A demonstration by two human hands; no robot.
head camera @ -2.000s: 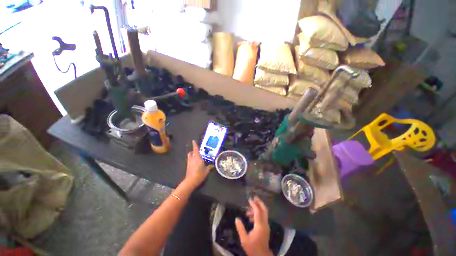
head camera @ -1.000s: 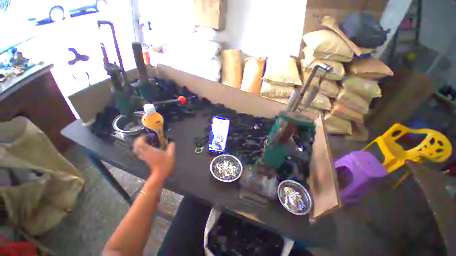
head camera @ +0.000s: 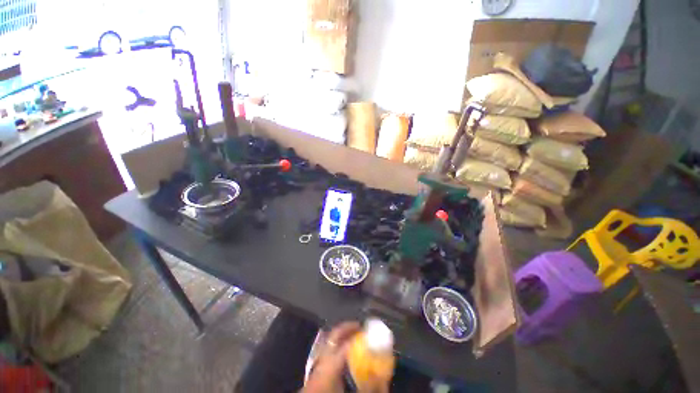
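My left hand [head camera: 331, 359], blurred at the bottom edge, is closed around the orange-yellow drink bottle [head camera: 371, 359] with a pale cap. The bottle is near my lap, in front of the table's front edge. My right hand is not in view. The smartphone [head camera: 336, 216], screen lit, lies on the dark table [head camera: 257, 259], with a small greenish ring [head camera: 305, 238] at its left.
The left pin bowl [head camera: 345, 265] and right pin bowl [head camera: 450, 313] flank the base of the green arbor press [head camera: 418, 230]. A second press [head camera: 201, 161] stands far left. Black plastic parts [head camera: 368, 211] cover the table's back. Purple [head camera: 556, 288] and yellow seats stand at right.
The bottle has left its place by the far press and is now low near my lap in my left hand. My right hand, seen two seconds ago, is out of view. The camera view has shifted.
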